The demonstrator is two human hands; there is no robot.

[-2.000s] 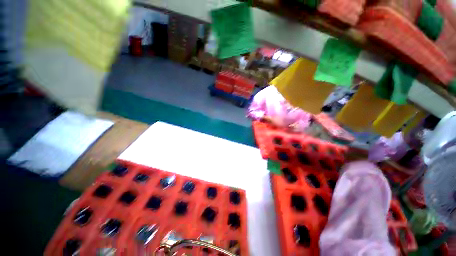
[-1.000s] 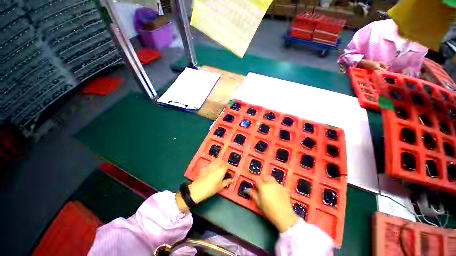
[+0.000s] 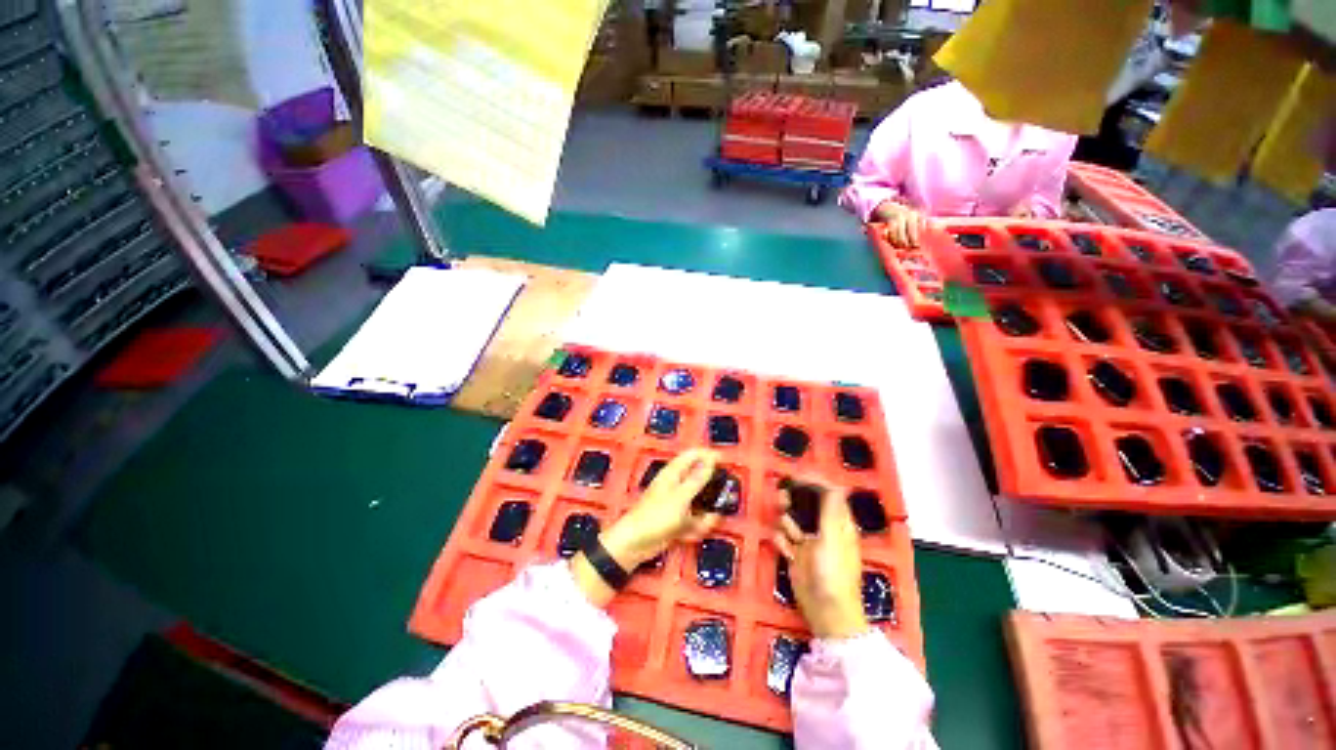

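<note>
The red-orange compartment tray lies in front of me, with glossy black watch units in most of its pockets. Some front-left pockets are bare. My left hand, with a black band at the wrist, is over the middle of the tray and pinches a dark watch unit in its fingertips. My right hand is just right of it, slightly blurred, and holds another dark watch unit between thumb and fingers. The hands are apart and partly cover the pockets beneath them.
A full tray is raised at the right, above thin cables and a paler large-pocket tray. A white sheet lies behind my tray. A clipboard lies back left. A pink-coated person sits opposite.
Both hands have moved from the tray's front pockets towards its middle, and each now shows a unit in its fingers. The camera view has shifted, with more of the right-hand tray showing.
</note>
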